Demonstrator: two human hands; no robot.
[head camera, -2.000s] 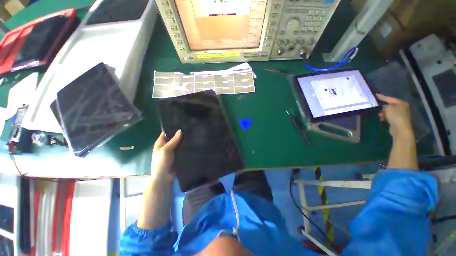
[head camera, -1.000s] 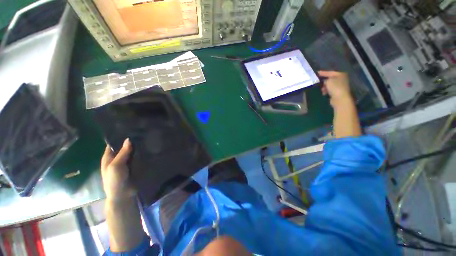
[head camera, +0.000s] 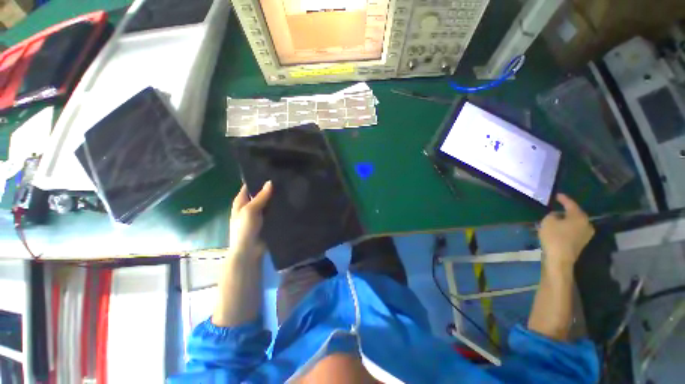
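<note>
My left hand holds a dark tablet or screen panel by its left edge, thumb on top, over the bench's front edge. The panel is unlit. My right hand is at the lower right corner of the lit tablet, fingertips on the corner; the fingers' underside is hidden. The lit tablet lies slanted, with a white screen and small dark marks. A grey object shows partly beneath it.
A blue triangle and label sheet lie mid-bench. An oscilloscope stands behind. A thin dark tool lies left of the lit tablet. Bagged panels are left, clear plastic right. Blue cable circles a metal post.
The lit tablet has turned clockwise, its right corner now nearer me, and my right hand has moved with that corner. My left hand still holds the dark panel. The camera view swung and returned.
</note>
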